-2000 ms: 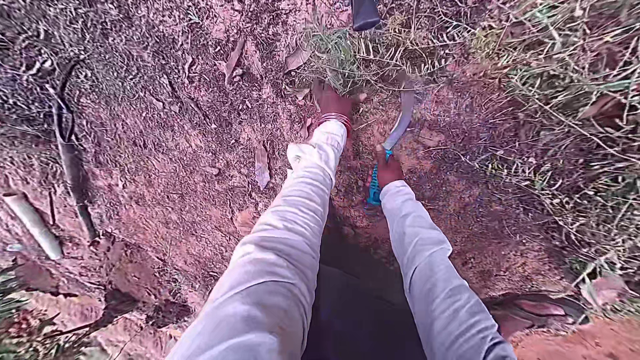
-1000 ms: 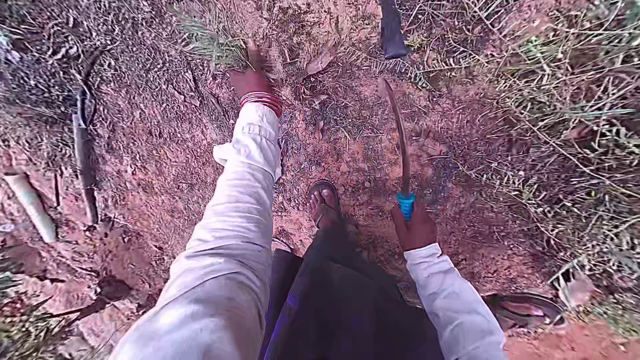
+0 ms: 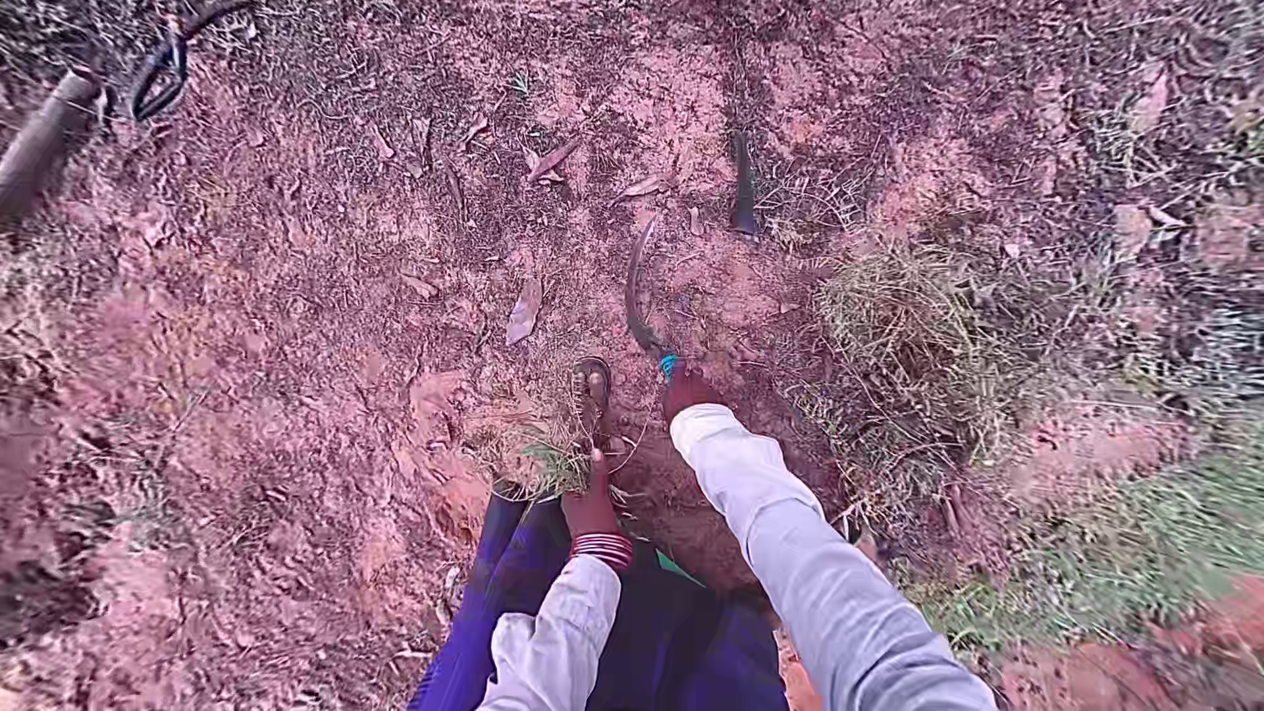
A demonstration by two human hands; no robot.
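Observation:
My right hand (image 3: 691, 392) is closed around the blue-green handle of a sickle (image 3: 637, 296), whose curved blade points up and away from me over the reddish soil. Low in front of my dark clothing, my left hand (image 3: 591, 502) grips a bunch of cut grass (image 3: 541, 456), with dry stems spreading out to its left. Red and white bangles circle the left wrist. One foot in a sandal (image 3: 593, 375) shows just beyond the grass, between the two hands.
A heap of dry grass (image 3: 904, 336) lies to the right. A dark, flat strip (image 3: 744, 188) is on the ground ahead. At the upper left are a wooden log (image 3: 44, 143) and a dark looped cord or hose (image 3: 163, 74). Dry leaves (image 3: 524, 311) are scattered about.
My left hand has come back from the far left to near my body, still with grass in it. The sickle stays in my right hand. The view has shifted considerably.

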